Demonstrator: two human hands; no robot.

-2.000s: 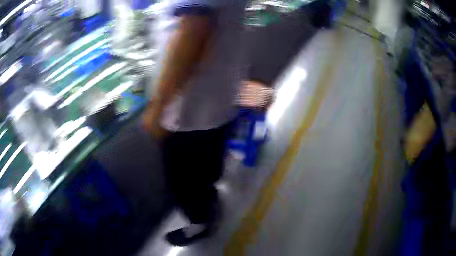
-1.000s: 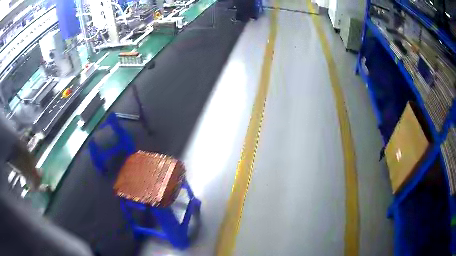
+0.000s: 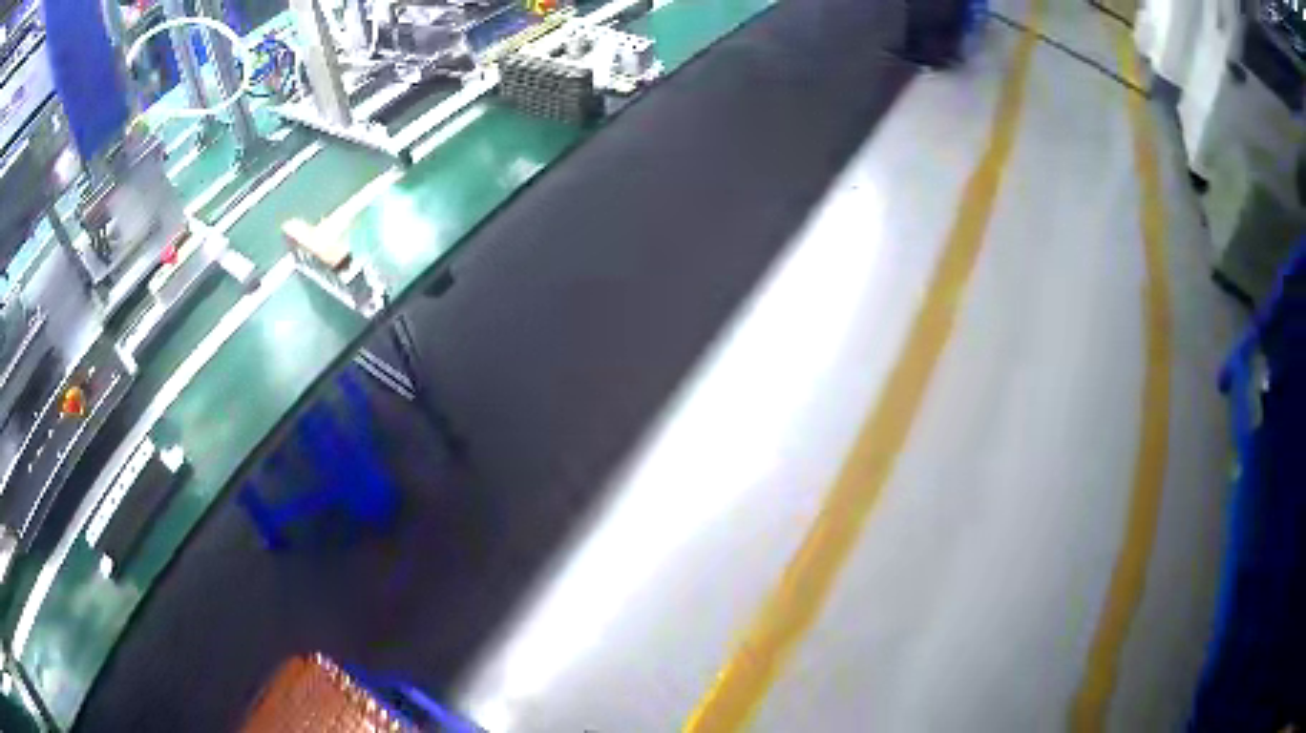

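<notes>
Neither of my hands is in the picture. Nearest in front of me, a stool with a reddish-brown seat point(image 3: 318, 699) and blue legs is cut off by the bottom edge. A stack of dark grey strips point(image 3: 136, 504) lies on the green-topped bench point(image 3: 279, 337) at the lower left. A small brown and white piece point(image 3: 330, 255) sits at the bench's front edge. Grey finned blocks point(image 3: 550, 89) stand side by side farther along the bench.
A blue stool point(image 3: 322, 465) stands by the bench on dark flooring. Machines with red buttons on yellow point(image 3: 73, 403) line the left. Yellow lines point(image 3: 917, 358) run along the grey aisle. Blue shelving point(image 3: 1268, 487) is at the right, with a pale cabinet point(image 3: 1260, 215) beyond.
The view has moved forward along the aisle. The brown-seated stool has slid to the bottom edge. The person seen two seconds ago and the cardboard on the shelving are out of view.
</notes>
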